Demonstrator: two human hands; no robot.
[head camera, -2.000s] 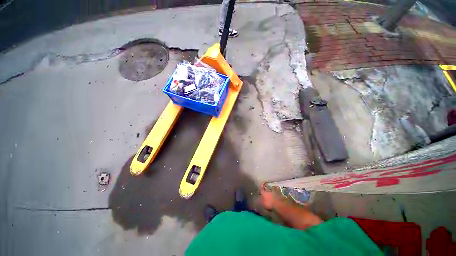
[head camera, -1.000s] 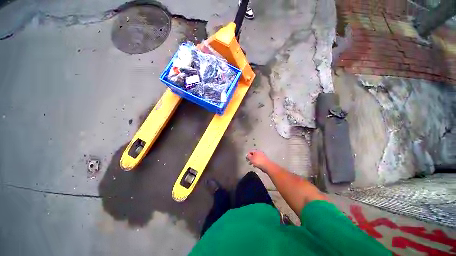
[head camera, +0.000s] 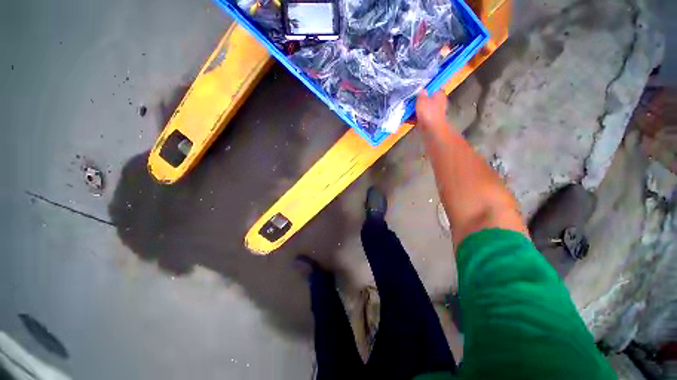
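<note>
A blue plastic crate sits across the yellow pallet truck forks, cut off by the top edge. It is full of dark parts with bits of red in clear plastic bags. A dark-framed item with a whitish face lies on top of the bags. My right hand is bare and closed at the crate's near right rim; its fingertips are partly hidden there. The pallet truck's left fork and right fork point towards the lower left. My left hand is out of the picture.
My dark-trousered legs and shoes stand beside the right fork's tip. Cracked, uneven concrete lies to the right, with a dark slab bearing a small object. A wet patch spreads under the forks. A small metal fitting is at left.
The crate and forks appear much nearer and higher in view. My right hand has moved from beside the truck to the crate's rim. The other person's foot and the truck's handle have left view.
</note>
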